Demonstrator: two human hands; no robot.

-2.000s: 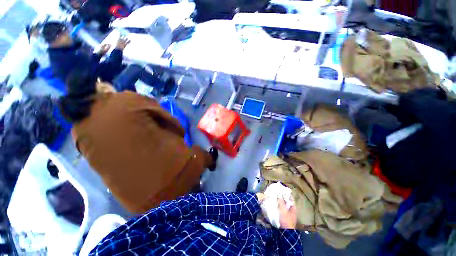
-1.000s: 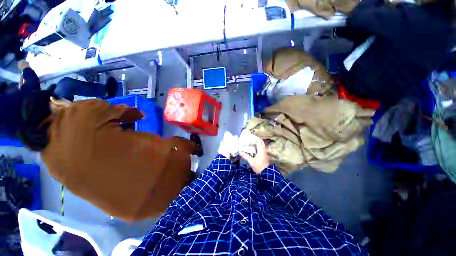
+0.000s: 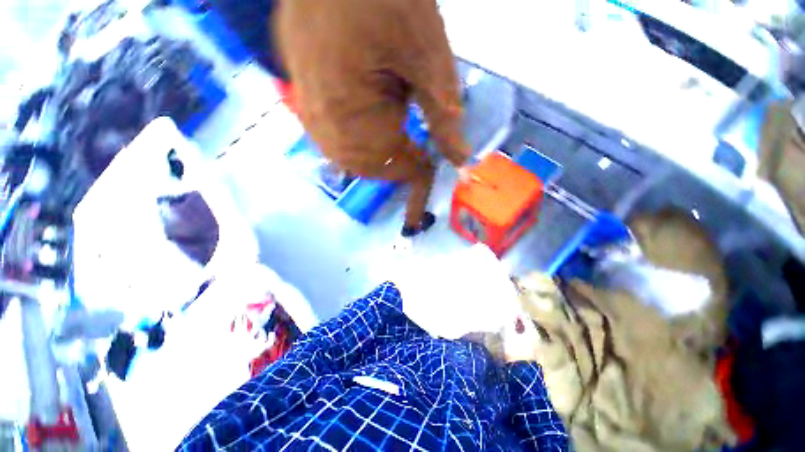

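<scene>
A white cloth or paper piece (image 3: 459, 291), overexposed, is spread in front of my body at the ends of my blue checked sleeves. My right hand (image 3: 490, 344) is mostly covered by it; a small part shows at its lower edge, gripping the piece. My left hand is not distinguishable at the left sleeve end, hidden by the piece or lost in the glare.
A person in brown (image 3: 362, 88) stands ahead, one hand at the red-orange stool (image 3: 499, 199). Khaki garments (image 3: 609, 353) lie right, by a blue bin (image 3: 591, 238). A white trough (image 3: 132, 221) stands left. A white table (image 3: 565, 62) runs along the back.
The view has turned left. The person in brown has risen from a bent or seated posture and reaches to the stool. The white piece, bunched before, now looks larger and spread out.
</scene>
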